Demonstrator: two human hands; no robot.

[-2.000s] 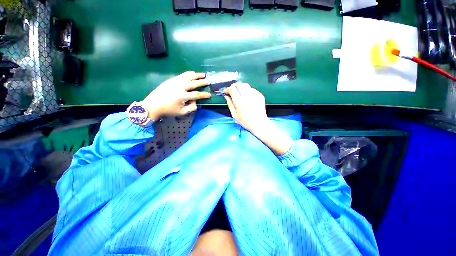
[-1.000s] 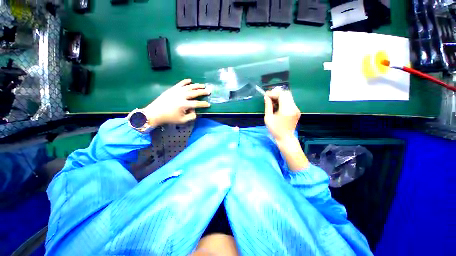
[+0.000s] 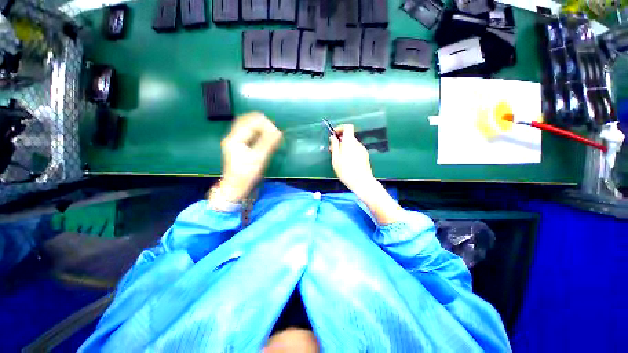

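Observation:
My right hand (image 3: 350, 158) holds dark, pointed tweezers (image 3: 330, 128), tips up and to the left. They are over a clear release liner (image 3: 352, 121) lying on the green bench. Small dark adhesive pieces (image 3: 375, 140) sit at the liner's right end, just right of my right hand. My left hand (image 3: 249, 150) is blurred and raised at the liner's left end, with its fingers bunched. I cannot tell whether it holds anything. A single black plastic cover (image 3: 217, 100) lies above and left of my left hand.
Rows of black covers (image 3: 284, 49) lie at the back. At right, a red-handled brush (image 3: 561, 131) rests in a yellow pot (image 3: 493, 118) on white paper (image 3: 451, 141). Jumbled housings (image 3: 475, 41) lie behind it, long black parts (image 3: 575, 69) far right. A wired-parts bin (image 3: 65, 131) stands left.
The view has shifted, showing more of the bench's back. My left hand has come off the liner and bunched its fingers. My right hand has moved left from the adhesive pieces with the tweezers.

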